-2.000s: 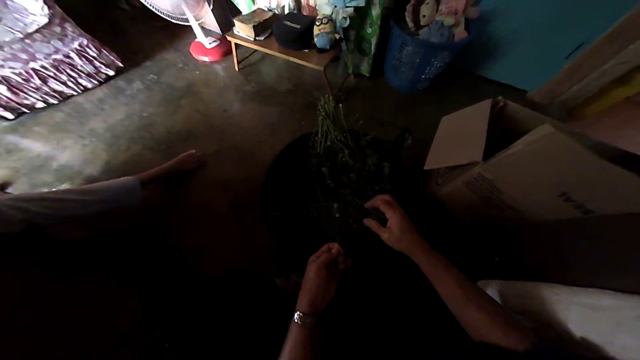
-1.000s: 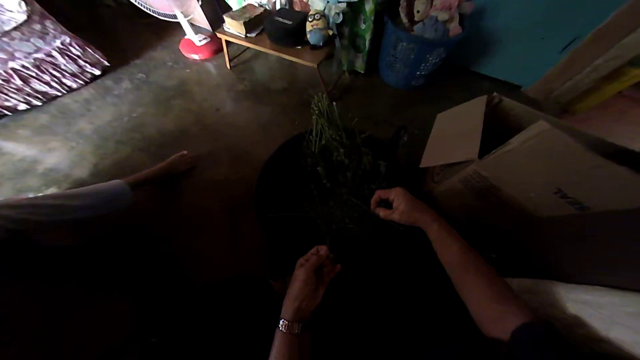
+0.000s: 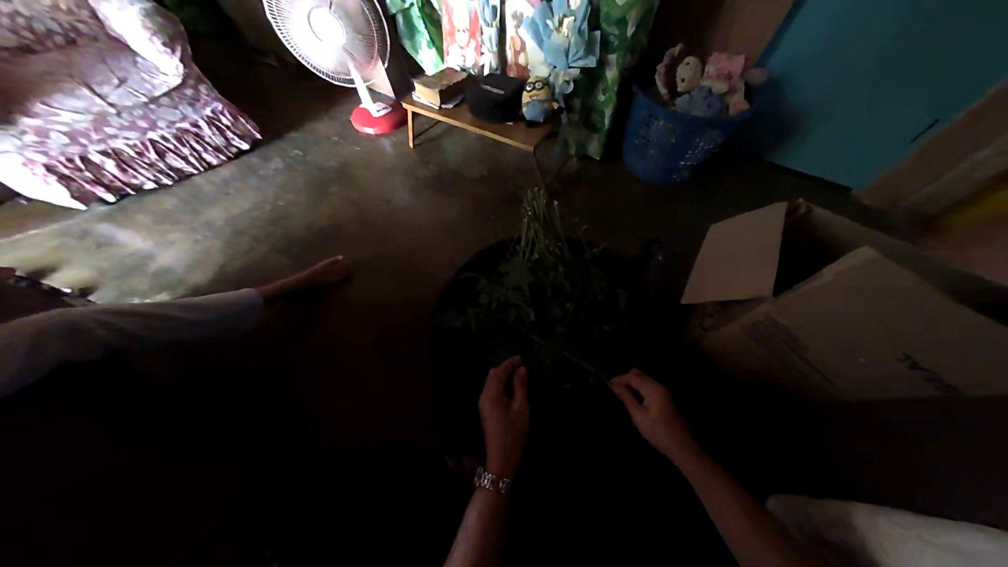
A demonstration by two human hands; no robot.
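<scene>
A bunch of leafy green stems lies in a dark round container, whose lower part is lost in shadow. My left hand, with a metal-banded watch on its wrist, is raised at the near side of the leaves, thumb and fingers close together; whether it holds anything is too dark to see. To its right, my right hand pinches the end of a thin stem, which runs up and left toward the leaves.
A cardboard box with raised flaps stands at the right. Another person's leg and bare foot extend from the left. Behind are a low wooden table, a fan with a red base and a blue basket of dolls.
My hands have shifted against the leaves, and the left hand now points more upright. A thin stem now shows plainly at my right fingertips. The view has tilted up somewhat.
</scene>
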